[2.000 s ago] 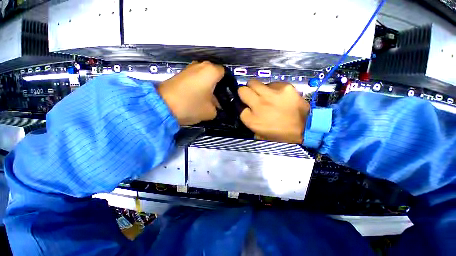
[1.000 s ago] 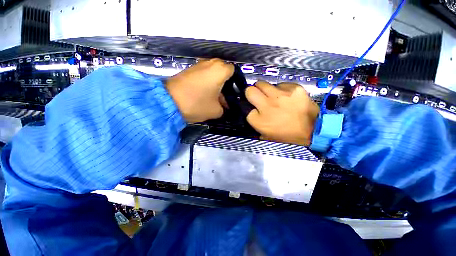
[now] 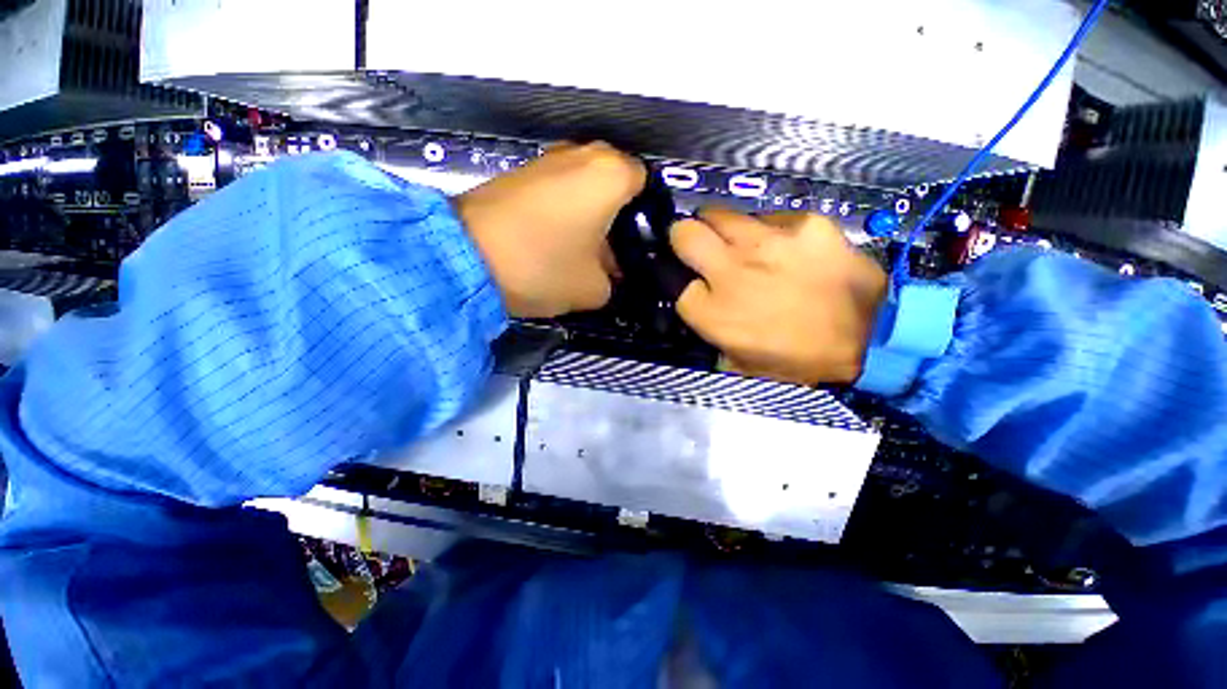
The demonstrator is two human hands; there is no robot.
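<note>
My left hand (image 3: 559, 236) and my right hand (image 3: 781, 299) are close together over a long black circuit board (image 3: 942, 505), fingers curled towards each other. A glossy black shape (image 3: 646, 242) lies between them at the fingertips. I cannot tell whether it is a held part or black finger coverings. White outlines and ringed holes show on the board behind my hands. A silver finned heatsink (image 3: 686, 451) lies just below my hands. My right wrist wears a light-blue strap (image 3: 915, 337) with a bright-blue cord.
Large heatsinks (image 3: 673, 54) stand behind my hands, with more at both rear corners. Small blue and red parts (image 3: 1016, 218) sit at the back right. A pale rail (image 3: 1023, 617) runs along the front. A carton of small pieces (image 3: 353, 592) is at the lower left.
The boards, heatsinks and both hands have shifted slightly right in view, and the rear parts slightly up. My hands remain together around the black shape, which has changed its outline a little.
</note>
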